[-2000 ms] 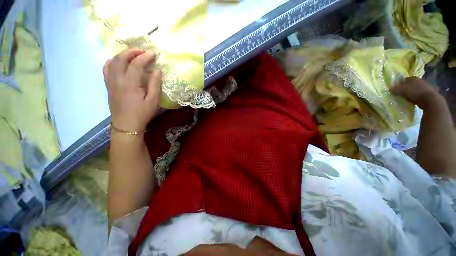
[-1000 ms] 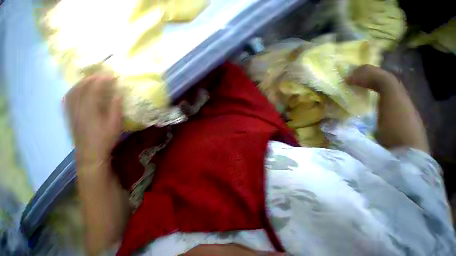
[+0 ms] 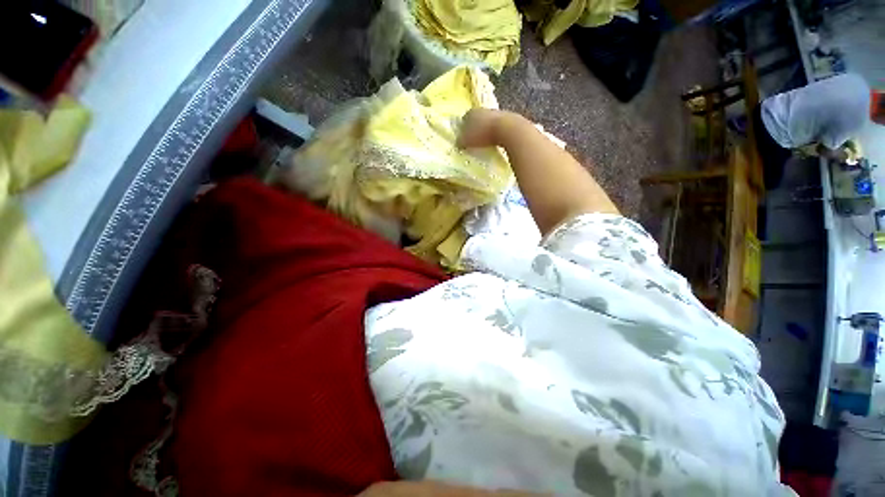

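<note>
A yellow fabric panel [image 3: 37, 311] with a lace edge lies at the far left, over the table edge. Its lace trim [image 3: 126, 374] runs on as a loose strip over my red apron. A crumpled bundle of yellow lace-trimmed pieces [image 3: 427, 155] is beside my right thigh, below the table. My right hand [image 3: 482, 129] is at the top right of the bundle, its fingers curled on the fabric; the fingertips are hidden. My left hand is out of the picture.
A grey ruler strip [image 3: 160, 160] edges the white table. A dark phone with a red edge [image 3: 49, 44] is at top left. More yellow fabric [image 3: 475, 34] is at the top. A person [image 3: 820, 112] is at a far table, beyond a wooden frame [image 3: 742, 214].
The view has swung to the right. My left hand has left the picture and the panel now shows at the left edge. My right hand stays at the bundle.
</note>
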